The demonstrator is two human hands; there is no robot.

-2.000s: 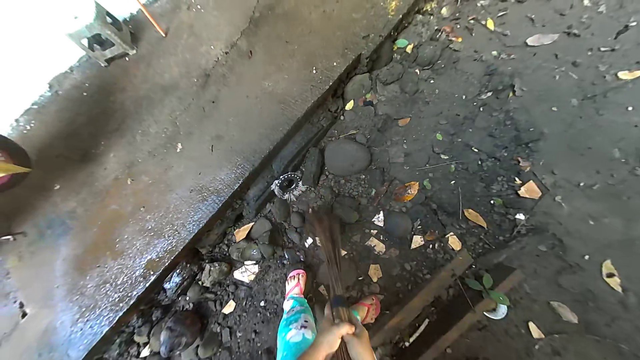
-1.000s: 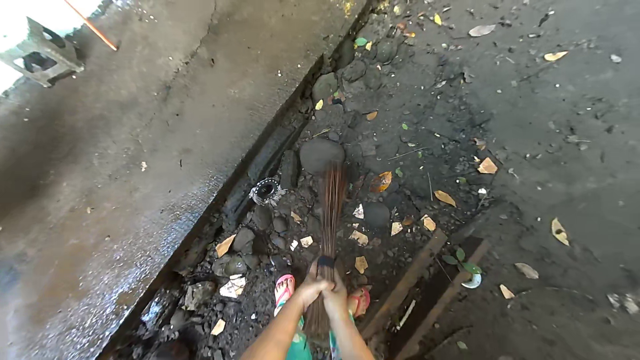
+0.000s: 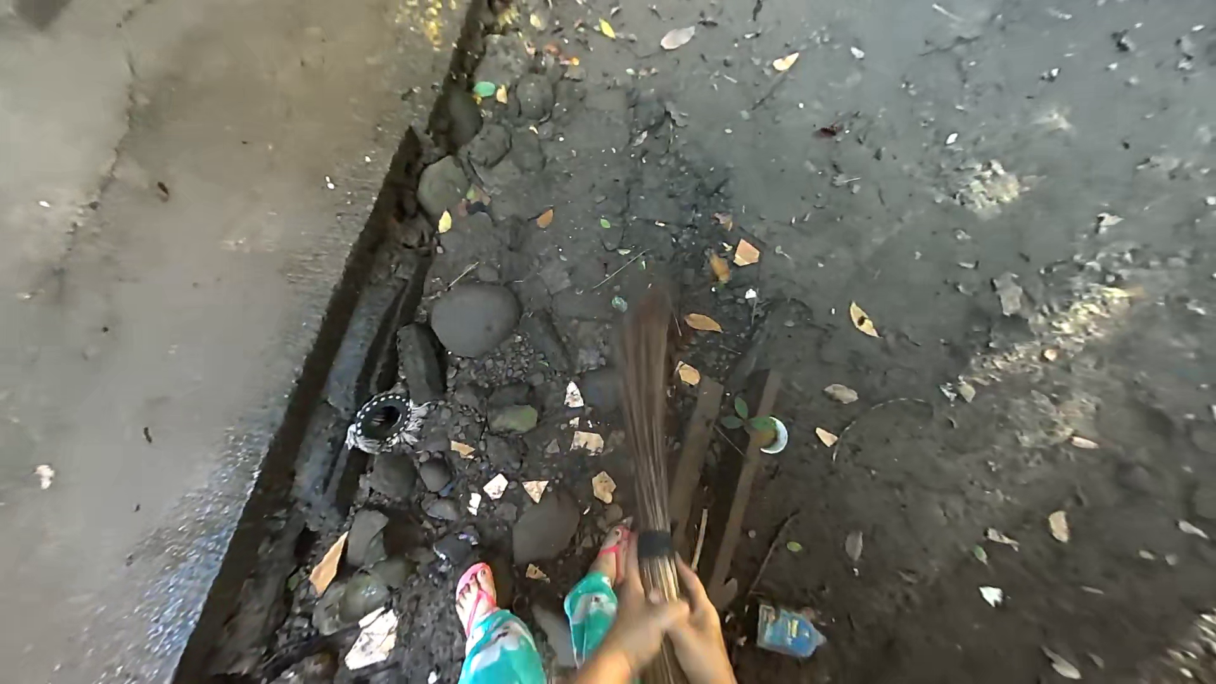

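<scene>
A stick broom of thin brown ribs (image 3: 648, 408), bound with a dark band, points away from me over the dirt. Both hands grip its handle end near the bottom of the view. My left hand (image 3: 638, 617) wraps the handle from the left, and my right hand (image 3: 698, 622) is close against it on the right. The bristle tips are blurred and lie beside an orange-brown leaf (image 3: 703, 323). Pale broken pieces (image 3: 588, 441) and stones are scattered to the left of the bristles.
A wet concrete slab edge (image 3: 313, 380) runs along the left. Nearby lie a round stone (image 3: 475, 319), a dark ring with white frilly edging (image 3: 383, 421), wooden strips (image 3: 741, 484), a small green plant (image 3: 746, 418) and a blue packet (image 3: 788, 632). My feet wear pink flip-flops (image 3: 478, 594).
The broom's bristles have swung to the right, from near the round stone to beside the orange-brown leaf. Both hands remain on the handle. The view has shifted, and a blue packet now shows.
</scene>
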